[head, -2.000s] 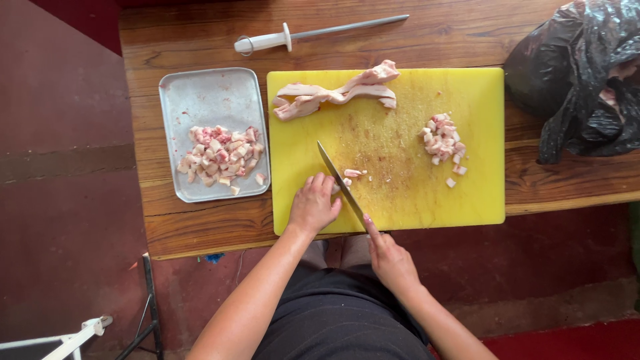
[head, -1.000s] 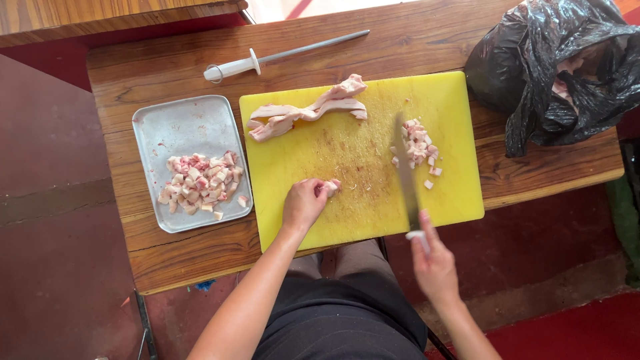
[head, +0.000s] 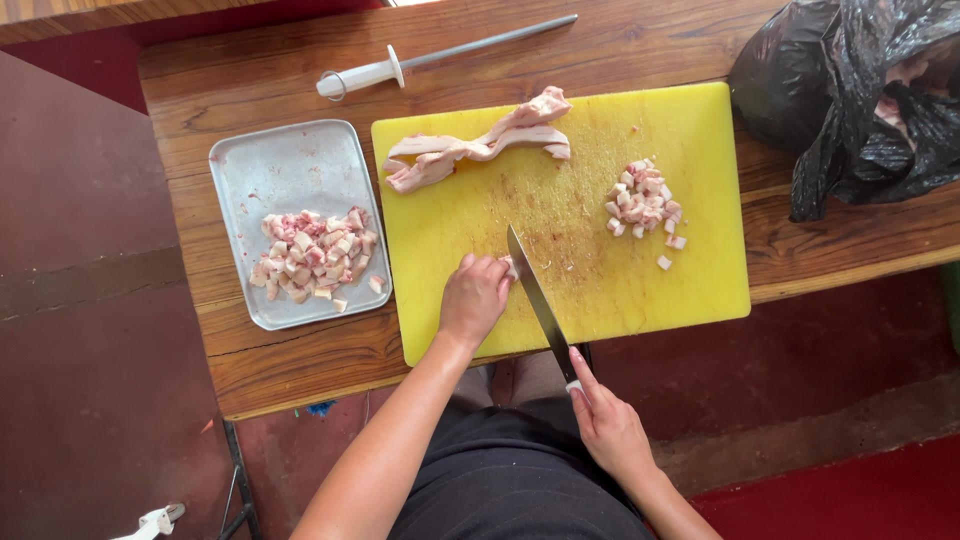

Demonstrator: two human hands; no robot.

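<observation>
My left hand [head: 474, 296] holds a small piece of pale meat [head: 511, 268] down on the yellow cutting board [head: 450, 225]; the fingers hide most of it. In my right hand [head: 611, 427] is the white handle of a kitchen knife [head: 541, 304], its blade slanting up and left, close beside that piece. Long fatty meat strips [head: 476, 146] lie along the board's upper left. A heap of diced meat [head: 643, 199] sits on the board's right part, with a few cubes apart from it. More diced meat [head: 311, 251] fills the lower part of the metal tray [head: 289, 165] left of the board.
A honing steel [head: 450, 56] with a white handle lies behind the board on the wooden table [head: 660, 45]. At the right stands a black plastic bag [head: 795, 90], open, with meat inside. The table's front edge runs just below the board.
One second ago the knife was over beside the diced heap on the right; it is now back at the piece under my left hand. The left hand remains on the board.
</observation>
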